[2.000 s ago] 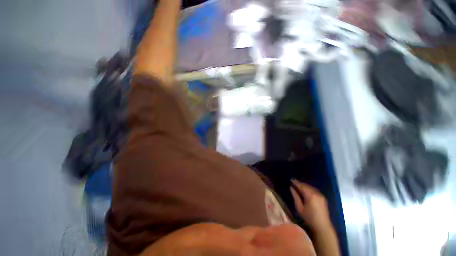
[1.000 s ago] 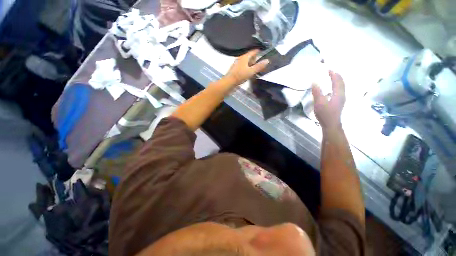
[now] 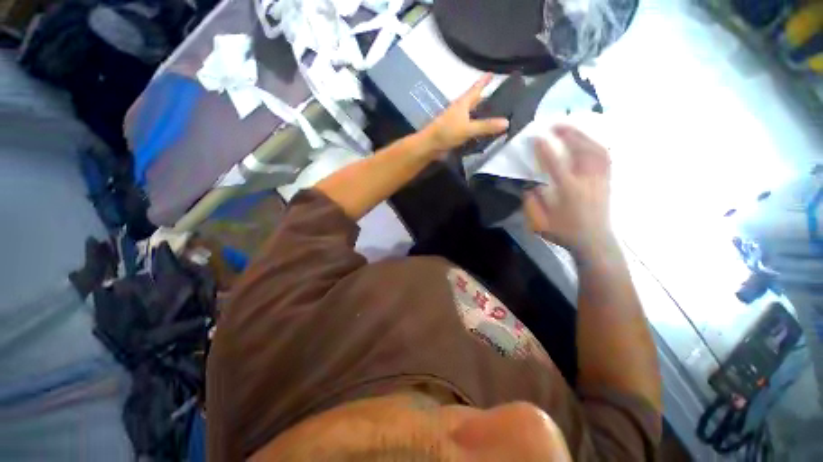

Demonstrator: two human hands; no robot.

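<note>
White curved pieces with dark grey panels around and under them lie at the front edge of the white table. My right hand is over the white pieces, fingers bent and blurred; whether it grips them cannot be told. My left hand is at the left side of the dark panels, thumb and forefinger spread apart, with nothing clearly held. A near-black rounded stack lies just beyond my left hand, beside a crumpled clear plastic bag.
A ruler-marked table edge runs diagonally. Tangled white strips lie on the side surface at left. A black phone and dark scissors handles are at lower right. Dark fabric heaps lie below left.
The view has shifted, so the table things sit differently in the picture. My right hand has moved in over the white pieces. My left hand stays by the dark panels.
</note>
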